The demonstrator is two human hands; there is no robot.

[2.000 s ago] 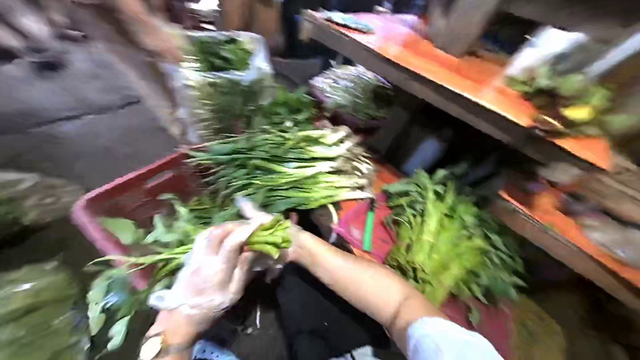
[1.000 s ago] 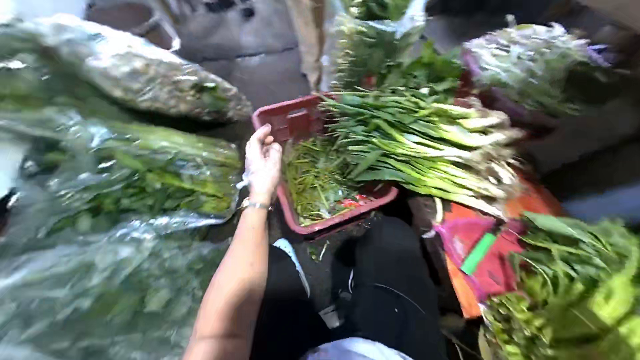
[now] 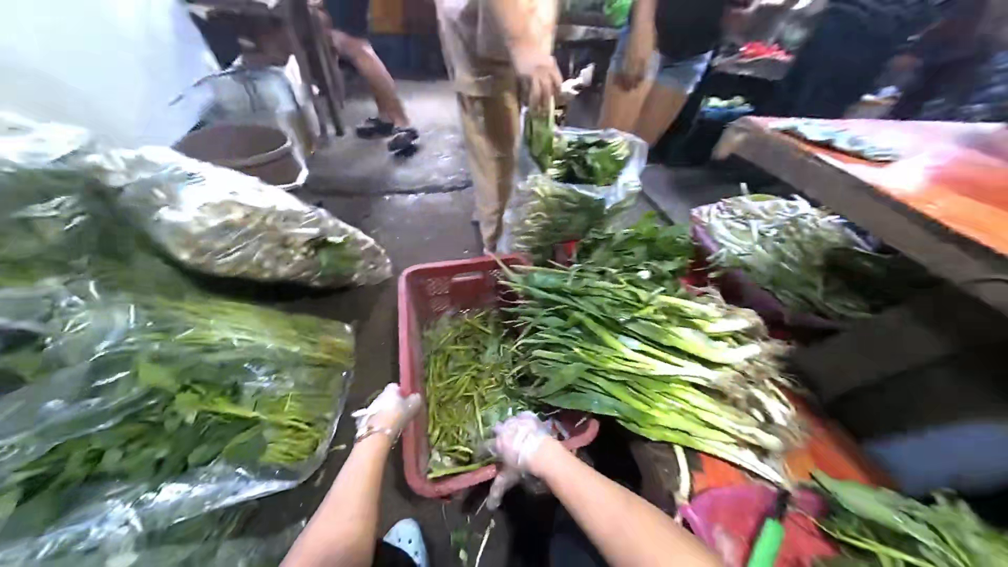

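My left hand (image 3: 387, 411), in a clear plastic glove, is at the left wall of a red plastic crate (image 3: 406, 339), its fingers on the rim. At the crate's near right part is my gloved right hand (image 3: 521, 445), fingers bent down by the near rim; whether it grips the rim or greens is unclear. Loose green stems and leaves (image 3: 465, 382) lie inside the crate. A big pile of leeks or spring onions (image 3: 654, 354) covers the crate's right side, roots pointing right. Lower right, a green-handled tool (image 3: 766, 543) rests on pink-red material (image 3: 728, 516).
Clear bags of leafy greens (image 3: 181, 394) and a pale filled bag (image 3: 260, 228) lie left. Ahead, a person (image 3: 492, 102) reaches into an open bag of greens (image 3: 583, 189). A bucket (image 3: 236, 150) stands back left, an orange-topped table (image 3: 929, 185) right.
The view has swung up and left since two seconds ago. The leafy stems my hands held then are no longer in them. My right hand, unseen one second ago, is now at the crate.
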